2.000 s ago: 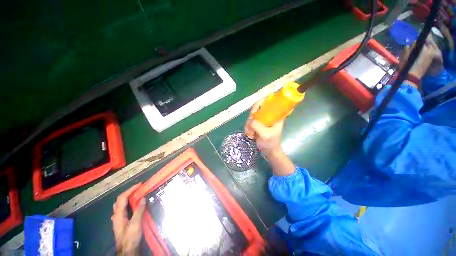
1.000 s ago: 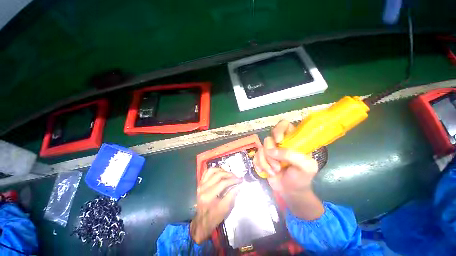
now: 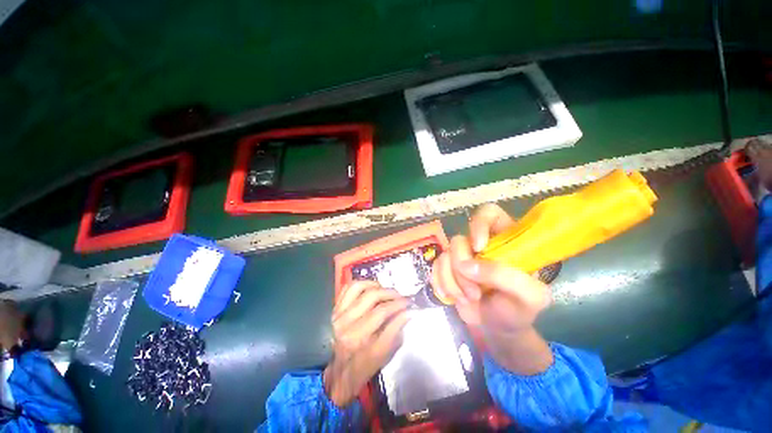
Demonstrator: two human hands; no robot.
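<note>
My right hand (image 3: 499,283) grips the yellow-orange electric screwdriver (image 3: 567,224), held slanting over the far end of the opened tablet assembly (image 3: 427,359). Its tip is hidden by my fingers. The tablet lies in a red foam tray (image 3: 391,243) and shows a bright silver area. My left hand (image 3: 366,330) rests on the tablet's left side with bent fingers near the circuit board (image 3: 398,272). Whether its fingertips hold a small part cannot be told. The screw dish (image 3: 551,269) is mostly hidden behind the screwdriver and my right hand.
At left are a blue parts bin (image 3: 224,283) with white parts, a dark pile of small parts (image 3: 169,368) and a clear plastic bag (image 3: 106,326). Beyond the pale rail (image 3: 322,228), two red trays and a white foam tray (image 3: 499,154) hold tablets. Other people's blue sleeves show at both sides.
From two seconds ago, the screwdriver has come from over the screw dish to the tablet's far end, and my left hand from the tray's edge onto the tablet. Over the last second both hands barely moved.
</note>
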